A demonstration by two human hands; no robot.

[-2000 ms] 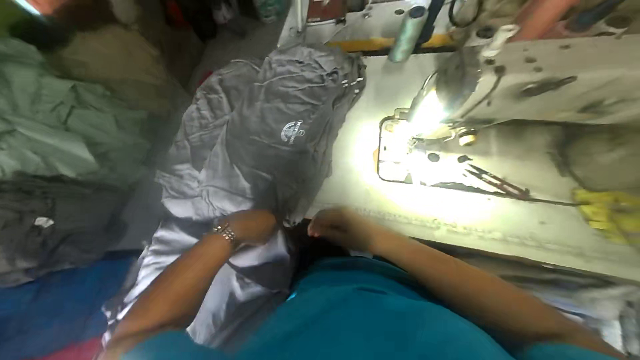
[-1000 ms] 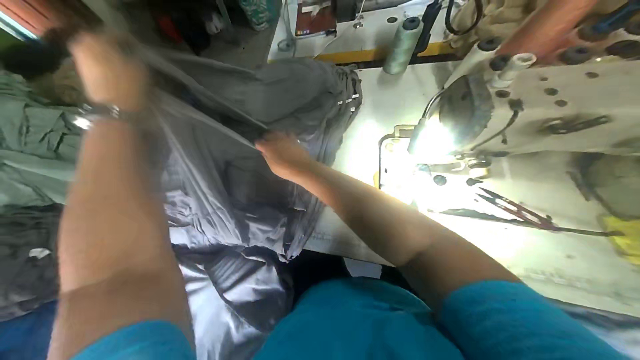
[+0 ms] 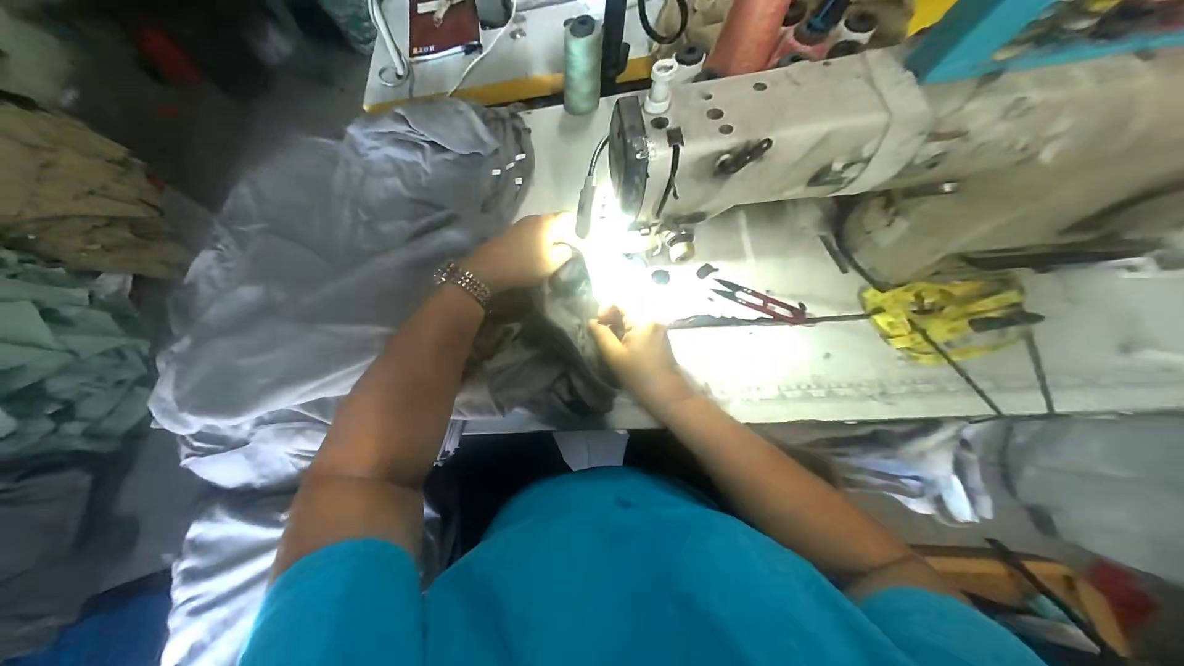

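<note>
Grey fabric [image 3: 305, 268] lies bunched over the left end of the sewing table, with a darker part [image 3: 546, 361] running up between my hands. My left hand [image 3: 527, 252], with a metal bracelet at the wrist, holds the cloth at the left of the brightly lit needle area. Just below the light, my right hand [image 3: 636, 350] pinches the cloth's edge with thumb and fingers. The sewing machine [image 3: 777, 129] reaches over from the right. Glare hides the needle, the presser foot and some fingertips.
Red-handled thread snips [image 3: 760, 303] lie on the table right of my right hand. A yellow cloth bundle [image 3: 943, 314] is farther right. A green thread cone [image 3: 582, 67] stands behind the needle area. Green cloth [image 3: 65, 342] and brown cloth [image 3: 74, 185] are piled at the left.
Both hands have moved from the grey fabric at the left to the lit needle area. The left hand was raised at the upper left one second ago.
</note>
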